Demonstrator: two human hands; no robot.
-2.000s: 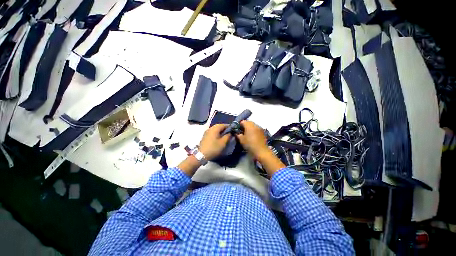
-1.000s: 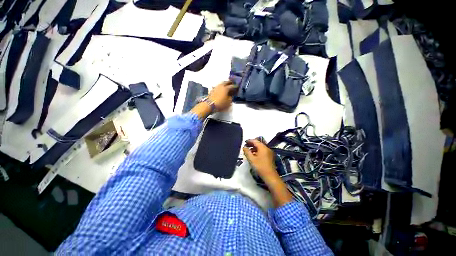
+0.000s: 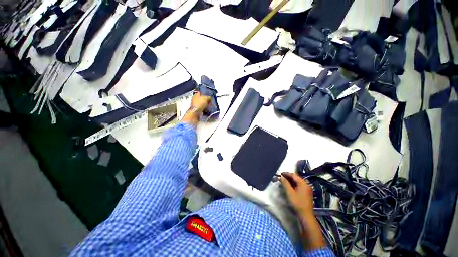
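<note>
My left hand [image 3: 200, 104] is on a narrow navy bundle [image 3: 208, 90] beside the small box, its fingers over the bundle's lower left side. My right hand [image 3: 294, 184] is near the pile of tie strips, with thumb and fingertips together at a small dark thing [image 3: 276, 177], too small to name. A flat dark navy panel [image 3: 259, 157] lies untouched between the hands. A folded navy piece [image 3: 245, 111] lies just beyond it. Tied navy bundles [image 3: 326, 103] lie in a row at the far right of the panel.
The pile of tie strips [image 3: 359, 201] is at the right. An open tan box [image 3: 161, 117] and a long white ruler [image 3: 118, 123] are at the left. A yellow-brown stick [image 3: 264, 21] lies at the far side. Long cut panels [image 3: 422, 150] lie at the right. White sheets cover the table.
My view has turned left. My left hand has moved from the row of bundles to the narrow bundle by the box. My right hand stays by the strips.
</note>
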